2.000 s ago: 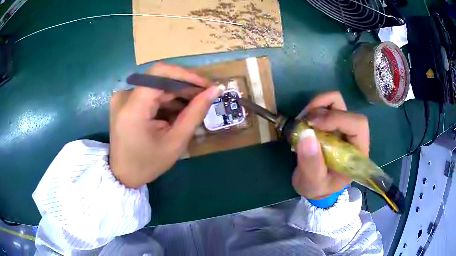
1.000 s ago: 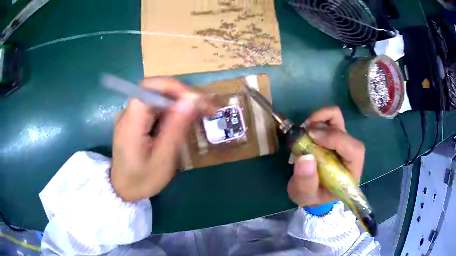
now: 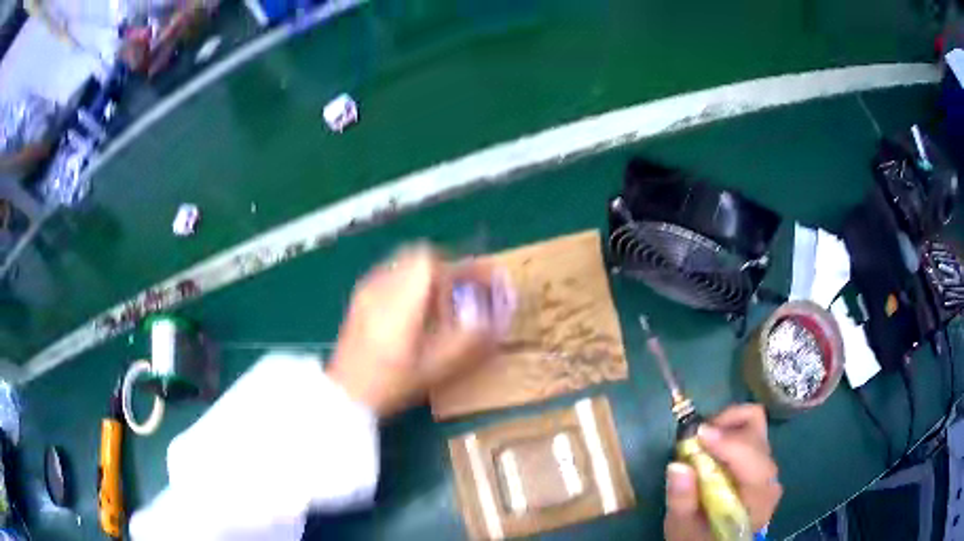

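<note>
My left hand (image 3: 407, 328) is blurred over the left part of the tan cardboard sheet (image 3: 571, 285). It holds the white device housing (image 3: 478, 304) in its fingers; the tweezers cannot be made out clearly. My right hand (image 3: 729, 470), partly cut off by the bottom edge, grips the taped yellow handle of the soldering iron (image 3: 663, 365). The iron's metal tip points up and away, right of the cardboard sheet. The brown holding fixture (image 3: 539, 473) lies nearest me with its pale tape strips, and its centre holds no housing.
A black fan (image 3: 682, 254) and a round tub with silvery scraps (image 3: 795, 359) stand at right. A solder spool (image 3: 178, 357), tape roll (image 3: 143, 397) and orange screwdriver (image 3: 110, 476) are at left. Beyond the worn white rail (image 3: 507, 159), two small white pieces lie on the green conveyor.
The housing has left the fixture and is in my left hand, which has moved forward over the cardboard sheet. The iron has moved away from the fixture. The view has tilted up, showing the rail and conveyor.
</note>
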